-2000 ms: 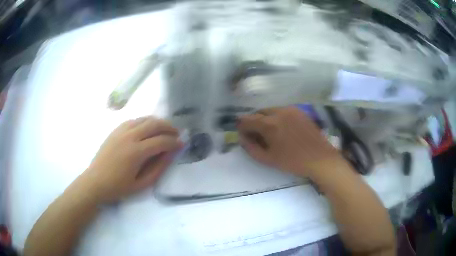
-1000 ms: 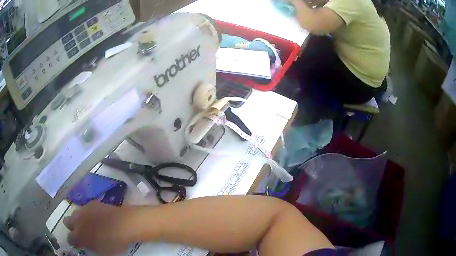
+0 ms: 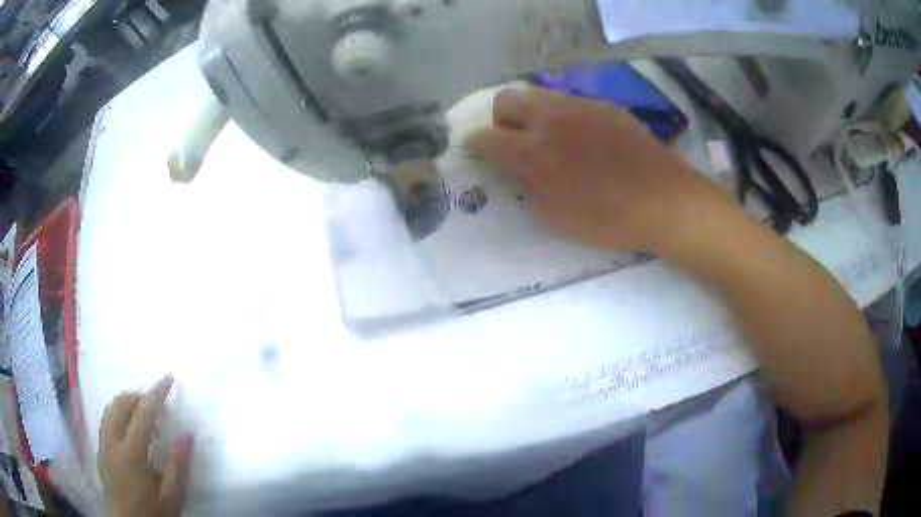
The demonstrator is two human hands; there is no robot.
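Note:
The cream-white sewing machine head (image 3: pixel 293 81) stands over the grey bed plate (image 3: pixel 505 263). My right hand (image 3: pixel 581 167) is on the bed just right of the needle area, fingers bent; whether it grips anything is hidden. My left hand (image 3: pixel 146 459) is low at the left, blurred and cut off by the lower edge, fingers apart near the table's front left. White fabric (image 3: pixel 293 414) seems to lie on the white table beside it, hard to tell from the table top. The needle and presser foot (image 3: pixel 416 187) are blurred.
A blue-lit smartphone (image 3: pixel 626 96) and black shears (image 3: pixel 762 167) lie under the machine arm. A red basket (image 3: pixel 63 303) with printed sheets stands left. A ruler scale (image 3: pixel 646 374) runs along the front edge. White cloth (image 3: pixel 707 454) hangs at my lap.
The view has swung from the machine's right end back to the needle and the table's left. My left hand has come into view at the lower left. My right hand remains at the bed.

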